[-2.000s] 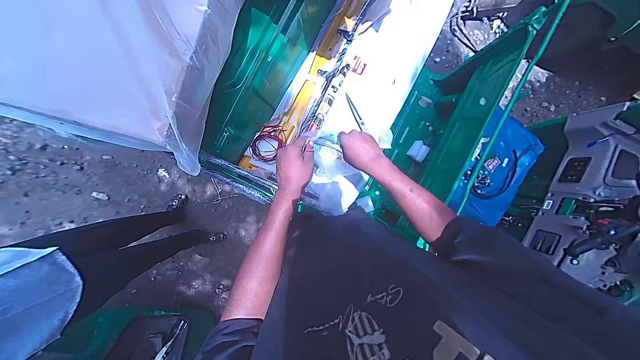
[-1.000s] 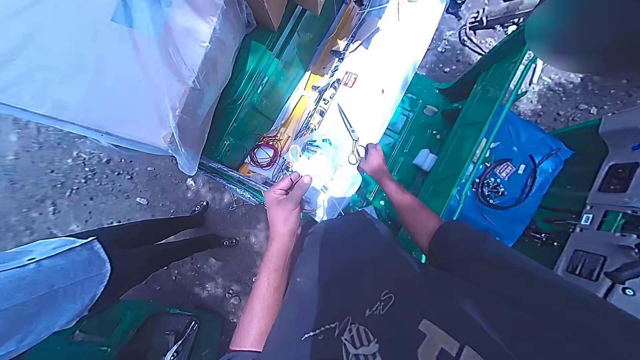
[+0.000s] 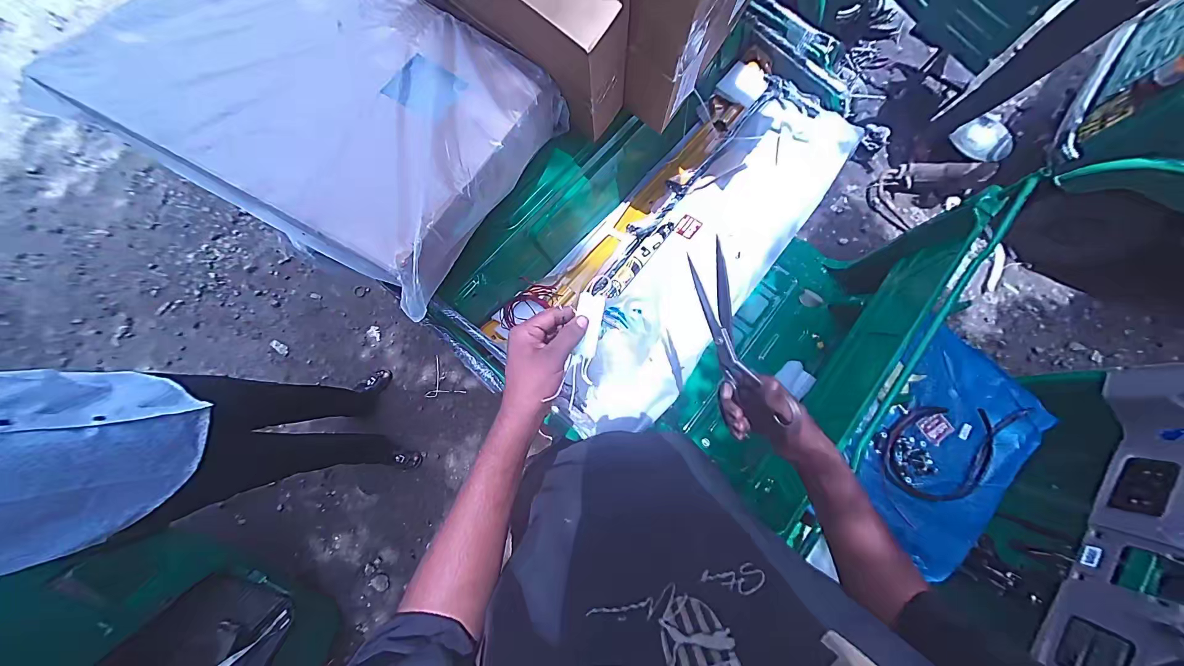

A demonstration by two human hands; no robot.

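My right hand (image 3: 763, 412) holds a pair of metal scissors (image 3: 724, 324) by the handles, blades parted and pointing away over the white sheet (image 3: 772, 199). Pinched between the thumb and fingers of my left hand (image 3: 546, 351) is a thin white strand (image 3: 581, 365), possibly string or a tie; its far end is lost in glare. A coil of red wire (image 3: 529, 303) lies just beyond my left hand. Alongside the white sheet runs a dark wiring harness (image 3: 647, 242) over a yellow strip (image 3: 592, 264). Crumpled clear plastic (image 3: 629, 356) lies between my hands.
A plastic-wrapped box (image 3: 305, 139) and cardboard boxes (image 3: 592, 55) stand at the upper left and top. Green metal panels (image 3: 879, 324) surround the sheet. A blue plastic sheet (image 3: 1004, 398) with a black hose and small hardware lies right. A person (image 3: 92, 453) stands at the left.
My hands were together two seconds ago and are now apart. The right hand has drawn back toward my body with the scissors, whose blades have opened wider. The view has shifted.
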